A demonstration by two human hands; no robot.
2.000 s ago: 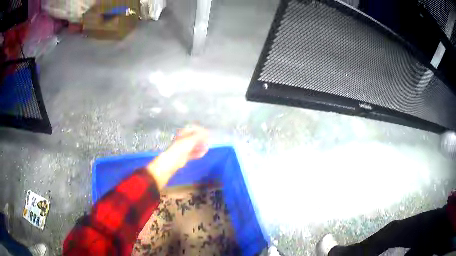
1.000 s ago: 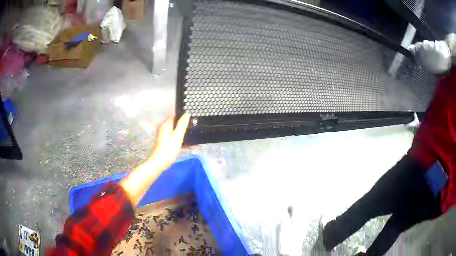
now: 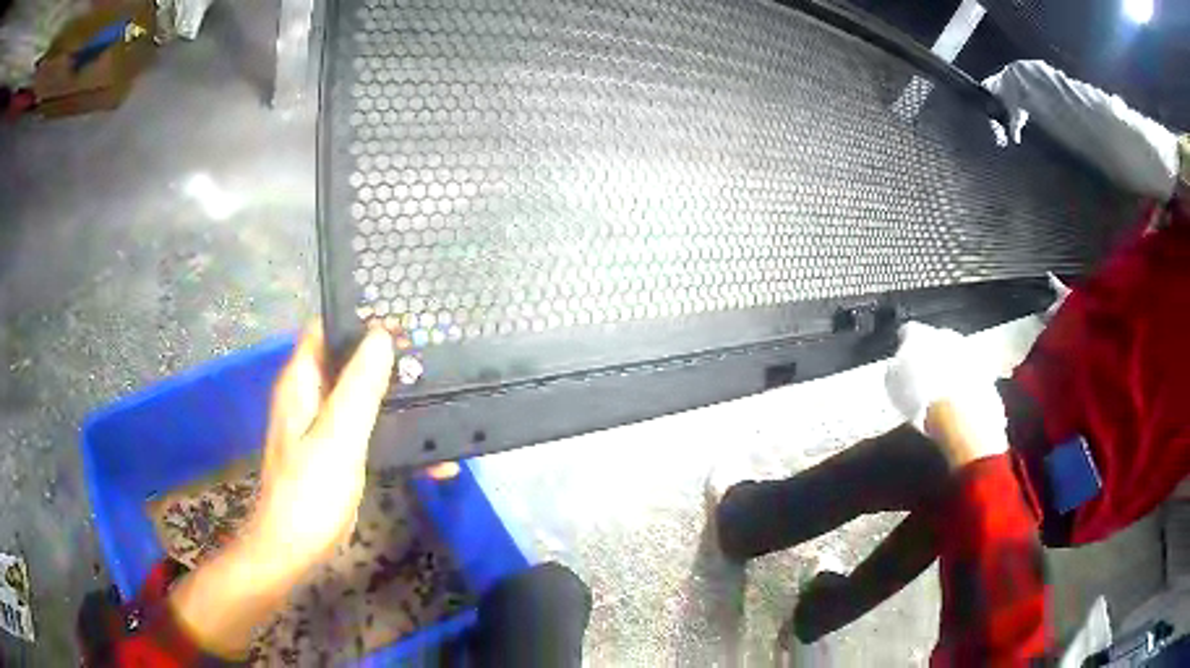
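A long black mesh door panel [image 3: 626, 170] hangs tilted across the view, its solid lower border [image 3: 587, 379] facing me. My bare left hand [image 3: 313, 457] grips the panel's lower left corner, thumb on the front, a fingertip showing below the border. My right hand [image 3: 937, 379], in a white glove, is at the lower border beside a dark latch fitting [image 3: 868, 317]; its fingertips are blurred, and whether it holds anything cannot be told. A blue bin [image 3: 118, 457] below my left hand holds many small dark parts [image 3: 405, 561] on a tan liner.
A person in a red top [image 3: 1122, 392] stands at the right, a white-gloved hand [image 3: 1031, 98] at the panel's upper edge. My dark knee [image 3: 535, 613] is by the bin. A cardboard box [image 3: 98, 65] and white post [image 3: 294, 52] stand behind. A printed card [image 3: 16, 594] lies far left.
The panel now fills more of the view and lies further left. My left hand, empty at first, took its corner. My gloved right hand has come to the lower border. The other person is closer.
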